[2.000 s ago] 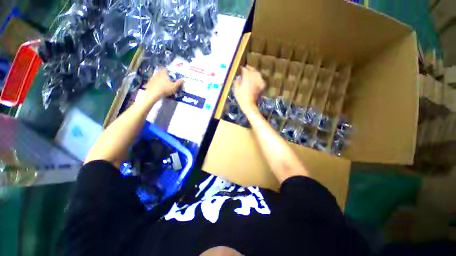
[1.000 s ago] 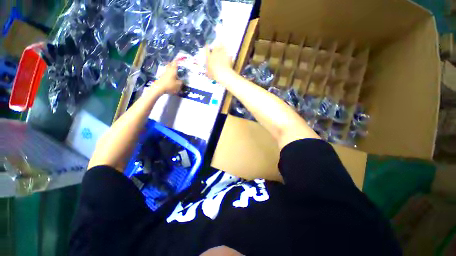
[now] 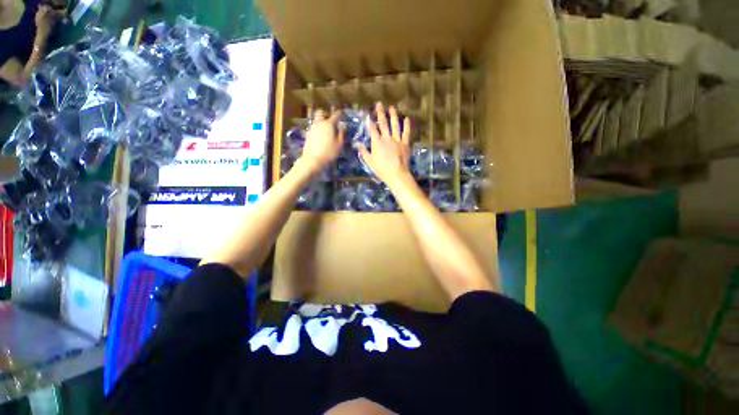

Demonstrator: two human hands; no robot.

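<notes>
The shipping carton (image 3: 527,105) stands open in front of me, with a cardboard cell divider (image 3: 421,89) inside. Bagged black units (image 3: 433,162) fill the cells nearer to me. My left hand (image 3: 322,139) is over the left part of the divider, its fingers at a clear bag; whether it grips the bag cannot be told. My right hand (image 3: 389,144) is beside it, fingers spread, palm down over the cells by a bagged unit (image 3: 353,128). A heap of bagged units (image 3: 121,105) lies on the bench at the left.
A printed white board (image 3: 198,219) lies left of the carton. A blue basket (image 3: 134,324) is at lower left, a red tray (image 3: 5,243) at the left edge. Folded dividers (image 3: 648,105) are stacked at right. Another person's arm (image 3: 36,49) shows at upper left.
Both my hands have moved from over the white board into the carton. The view has turned right, so the carton now sits centrally. More bagging shows in the cells around my hands.
</notes>
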